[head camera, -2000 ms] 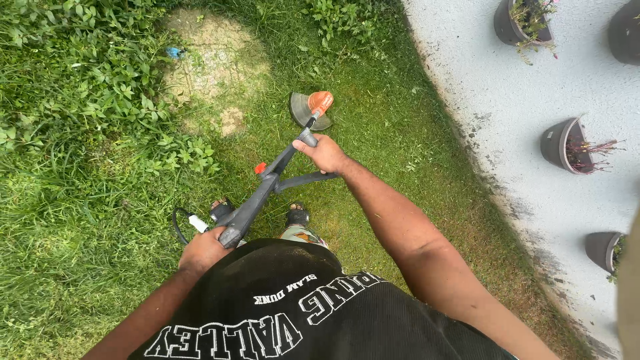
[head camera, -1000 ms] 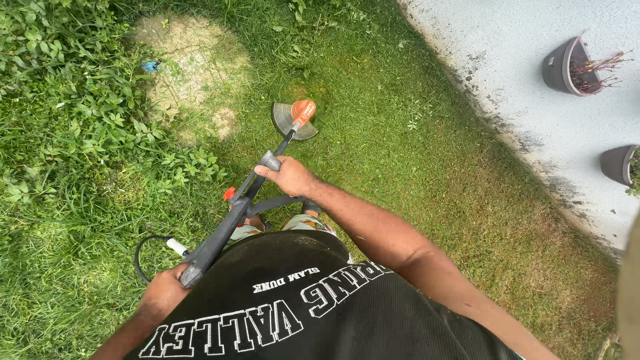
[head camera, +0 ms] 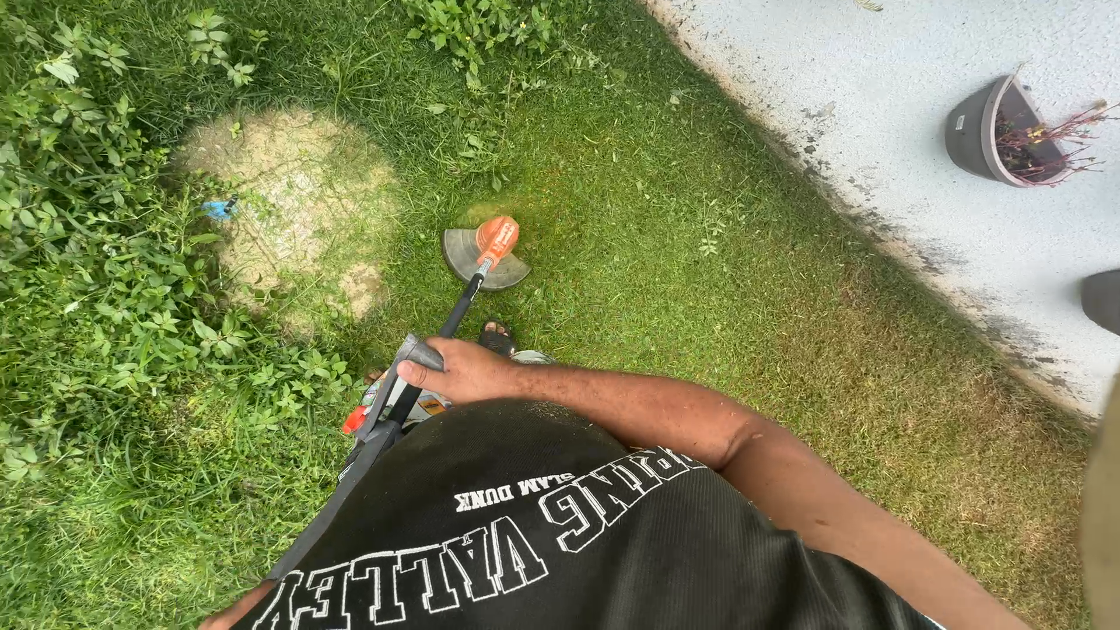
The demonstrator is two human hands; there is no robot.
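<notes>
My right hand [head camera: 464,369] is closed around the grey front handle [head camera: 418,352] of a string trimmer. The trimmer's black shaft [head camera: 462,306] runs up to an orange head [head camera: 498,238] with a dark, half-round guard [head camera: 486,261], low over the short grass. A red part [head camera: 354,420] shows beside the grey body [head camera: 372,446]. At the bottom left edge, my left hand [head camera: 234,610] is at the rear end of the trimmer, mostly hidden by the black shirt and cut by the frame. The cutting line itself cannot be made out.
A round, pale bare patch [head camera: 289,206] lies left of the trimmer head, with a blue object [head camera: 219,209] at its edge. Leafy weeds [head camera: 96,254] grow at the left. A white wall [head camera: 875,105] with grey planters [head camera: 989,131] runs along the right. A sandaled foot [head camera: 496,336] stands below the guard.
The left hand has gone down toward the bottom edge and behind the shirt, where it was in plain sight on the rear handle. The view has shifted.
</notes>
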